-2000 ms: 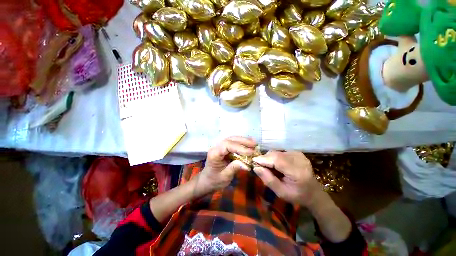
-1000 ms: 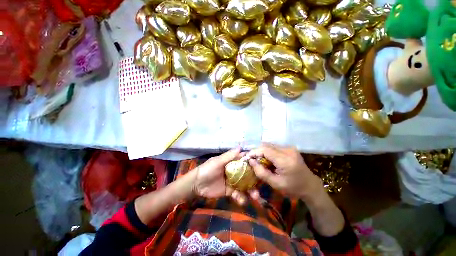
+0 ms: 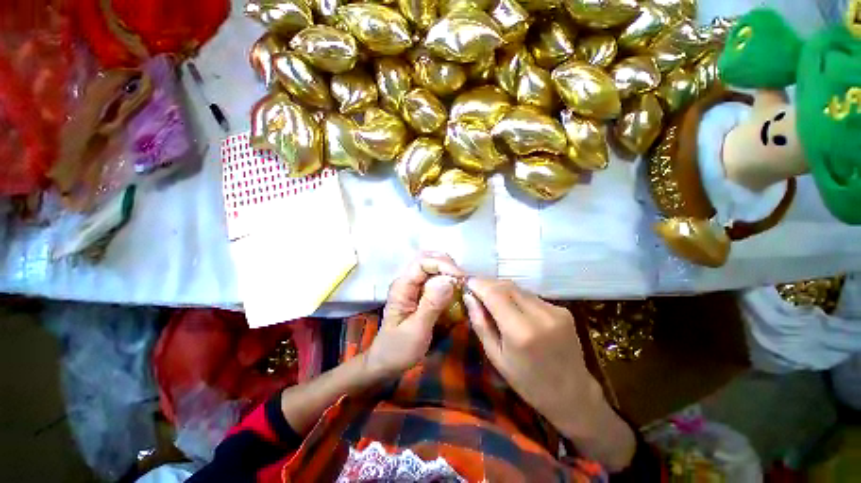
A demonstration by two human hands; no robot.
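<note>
A gold ingot piece (image 3: pixel 456 308) is held over my lap, just below the table's front edge, and is mostly hidden by my fingers. My left hand (image 3: pixel 416 312) is closed around it, thumb and fingertips at its top. My right hand (image 3: pixel 529 344) has thumb and forefinger pinched together at the same spot, touching or nearly touching the left fingertips. Whether a needle or thread is between the right fingertips is too small to tell.
Many plump gold ingots (image 3: pixel 453 123) are heaped on the white-covered table (image 3: pixel 396 226). A plush doll (image 3: pixel 755 146) lies right, a printed sheet (image 3: pixel 283 203) and pen (image 3: pixel 219 115) left. A box (image 3: pixel 699 349) with gold pieces stands below the edge.
The gold piece showed broadly in my left palm a second ago; now my left fingers cover most of it. My right hand has turned more upright, its fingertips at the piece's top.
</note>
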